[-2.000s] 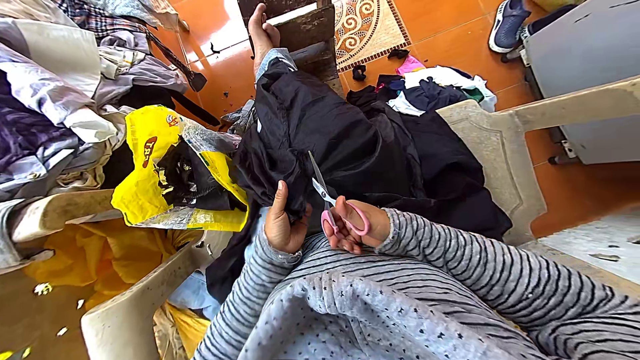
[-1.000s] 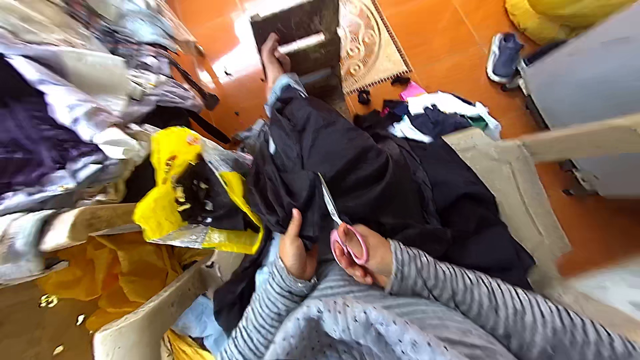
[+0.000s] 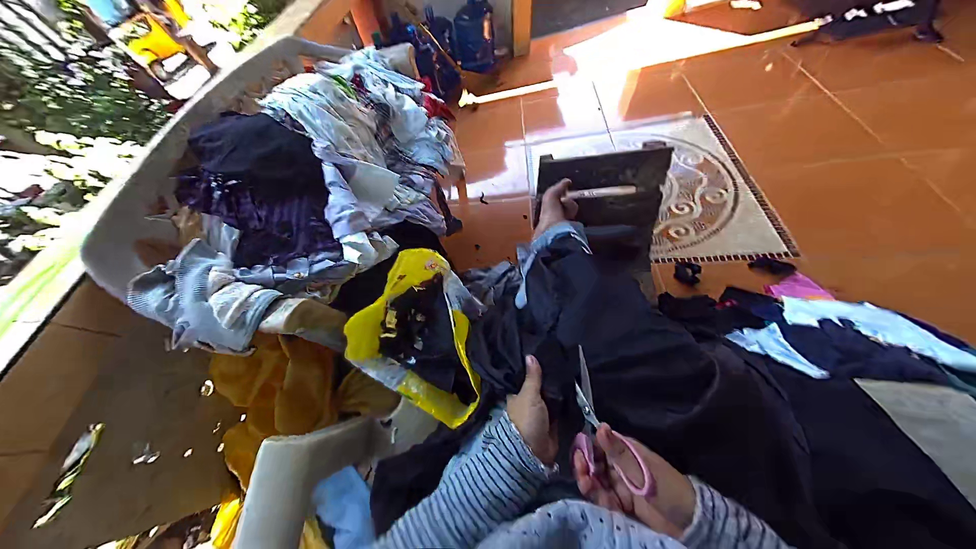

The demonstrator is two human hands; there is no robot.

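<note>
My right hand (image 3: 629,480) holds scissors (image 3: 585,404) with pink handles, their metal blades pointing up and slightly apart over black cloth (image 3: 648,358) that lies across my lap and leg. Just left of the scissors, my left hand (image 3: 531,412) rests on the black cloth with its thumb up; the cloth seems to be pinched in it, though the fingers are mostly hidden. A yellow plastic bag (image 3: 366,335), its mouth wide and dark scraps inside, stands left of my left hand.
A large pile of mixed clothes (image 3: 343,160) fills a pale plastic seat at the left. My bare foot (image 3: 555,206) rests on a dark wooden stool (image 3: 610,179). More garments (image 3: 846,328) lie at the right. A chair armrest (image 3: 290,473) is near my left sleeve.
The view has swung to show more of the left side and the floor ahead. The scissors' blades, closer together a second ago, are slightly apart now.
</note>
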